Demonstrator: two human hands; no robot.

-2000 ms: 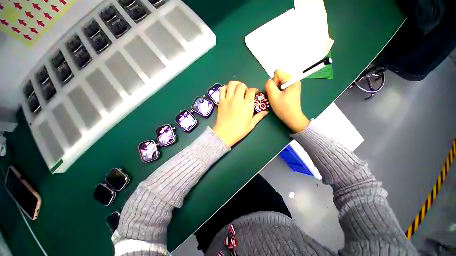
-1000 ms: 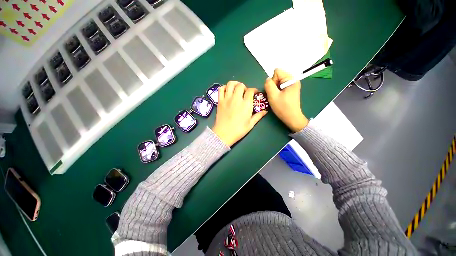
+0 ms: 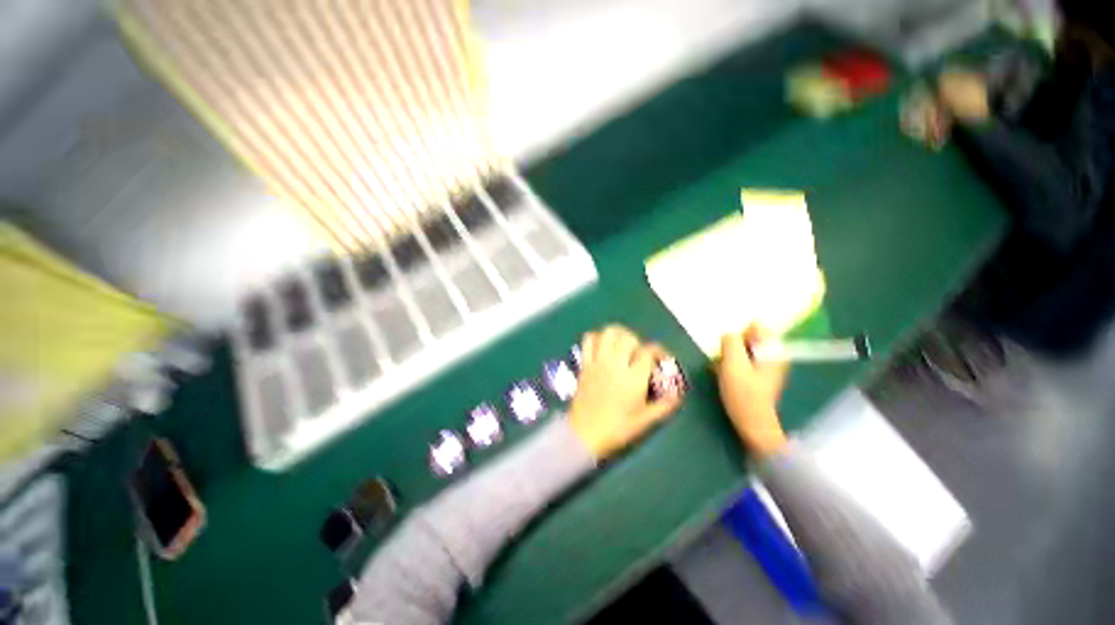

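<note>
The view is blurred. My left hand (image 3: 614, 397) rests on the green mat with its fingers at a red-patterned piece (image 3: 668, 380), which shows at its fingertips. My right hand (image 3: 750, 385) holds a white marker pen (image 3: 817, 350), its dark end pointing right. Several purple-and-white patterned cases (image 3: 484, 425) lie in a row left of my left hand, the nearest partly hidden by it. Plain dark pieces (image 3: 344, 529) lie at the lower left, one partly hidden by my sleeve. White and pale yellow paper slips (image 3: 742, 275) lie above my right hand.
A white compartment tray (image 3: 428, 348) with dark pieces stands behind the row. The arrow sticker sheet (image 3: 324, 110) is behind it. A smartphone (image 3: 168, 498) lies far left, near a yellow sheet (image 3: 61, 342). Another person's hand (image 3: 966, 95) is at the upper right by a red object (image 3: 860, 73).
The camera view has tilted up and blurred, so the bench appears lower and more of its far side shows. The pen now looks more level. Both hands keep about the same places relative to the piece.
</note>
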